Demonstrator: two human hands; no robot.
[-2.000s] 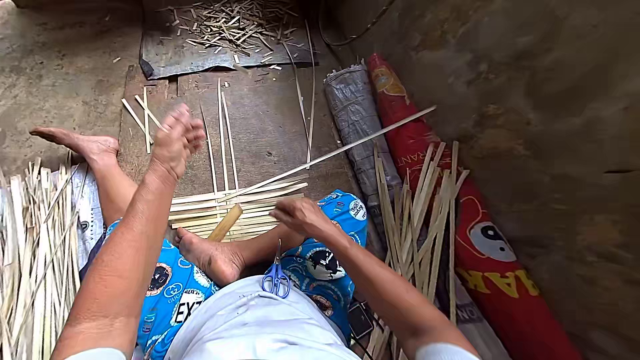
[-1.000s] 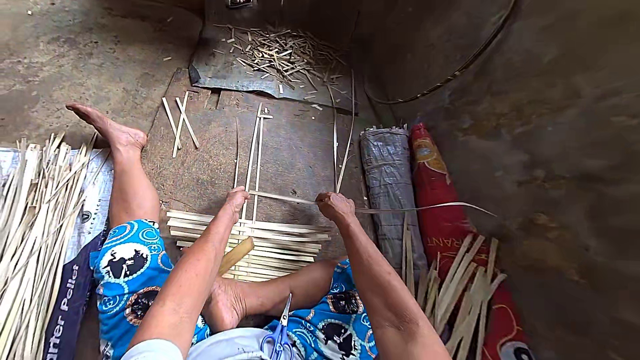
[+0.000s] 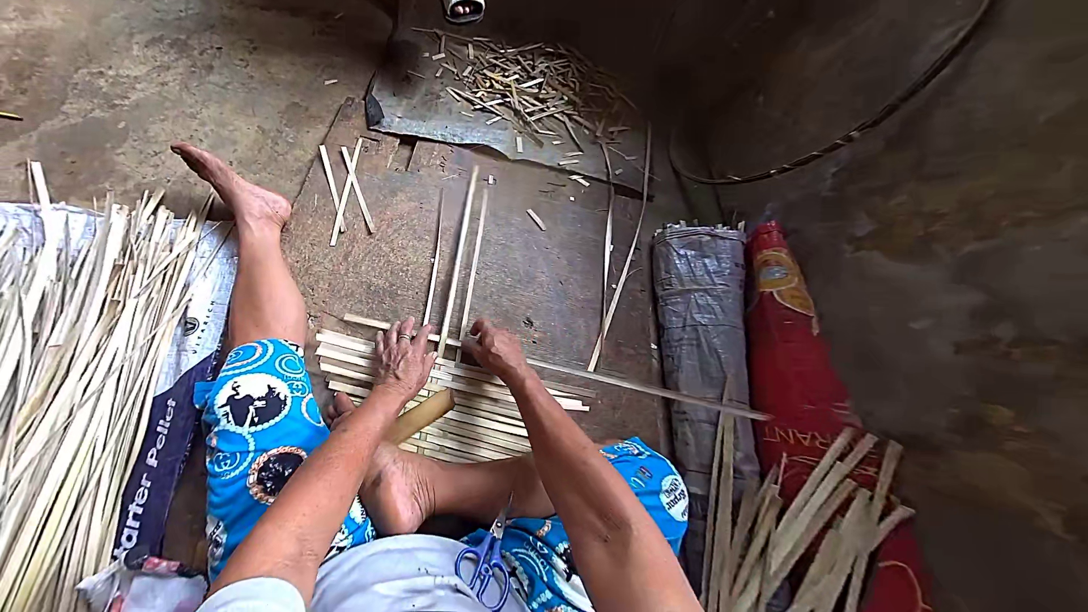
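Note:
My left hand [image 3: 405, 355] lies with spread fingers on the left part of a woven mat of split bamboo strips [image 3: 476, 416]. My right hand [image 3: 495, 347] is closed around a long thin bamboo strip [image 3: 646, 384], which runs across the mat's upper edge and out to the right. Upright strips [image 3: 459, 255] rise from the mat between my hands. A short thick bamboo piece [image 3: 422, 416] rests on the mat below my left hand. Blue-handled scissors [image 3: 484, 568] lie at my lap, blades pointing up.
Bundled long strips [image 3: 93, 365] lie on a sack at the left. Cut scraps [image 3: 535, 85] cover a dark sheet ahead. At the right are a grey wrapped roll [image 3: 701, 323], a red sack [image 3: 790, 357] and more strips [image 3: 807, 527]. A cable [image 3: 816, 153] hangs along the wall.
The long strip, held above the mat a second ago, now lies at its upper edge. My left hand has let go of it and rests flat on the mat.

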